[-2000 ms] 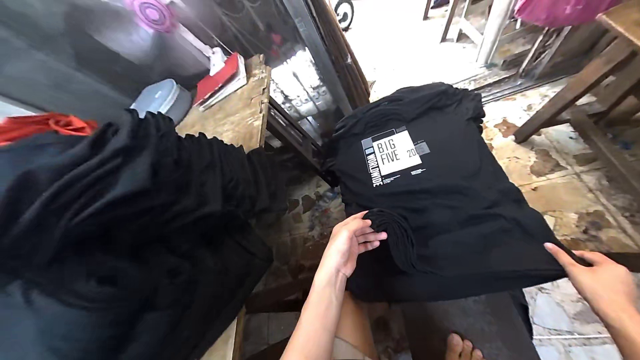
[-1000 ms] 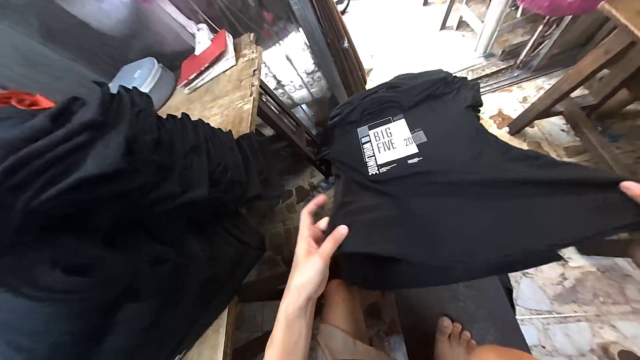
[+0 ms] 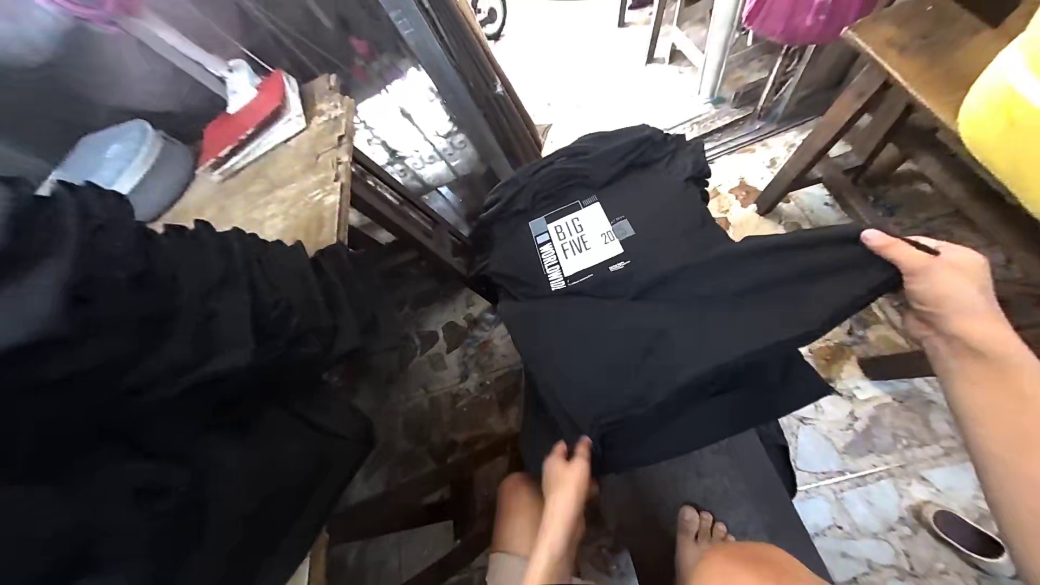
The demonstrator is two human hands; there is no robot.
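A black T-shirt point(image 3: 650, 325) with a white and grey chest print lies over a dark bench point(image 3: 707, 504) in front of me, its lower part pulled out to the right. My right hand point(image 3: 946, 280) grips the shirt's edge, lifted and stretched taut. Low in the middle, my left hand point(image 3: 567, 479) pinches the near edge between thumb and fingers. More dark cloth hangs beneath the lifted part.
A big heap of black garments point(image 3: 162, 366) fills the left. Behind it, a wooden table point(image 3: 260, 195) bears a grey plastic container point(image 3: 134, 166) and a red object point(image 3: 252, 122). At right stand a wooden bench point(image 3: 910, 49) and something yellow point(image 3: 1007, 114). A shoe point(image 3: 967, 536) lies on the tiled floor.
Two seconds ago my left hand was at a rolled bundle of black cloth on the shirt; one second ago it was open at the left edge. Now it pinches the near edge, lower down.
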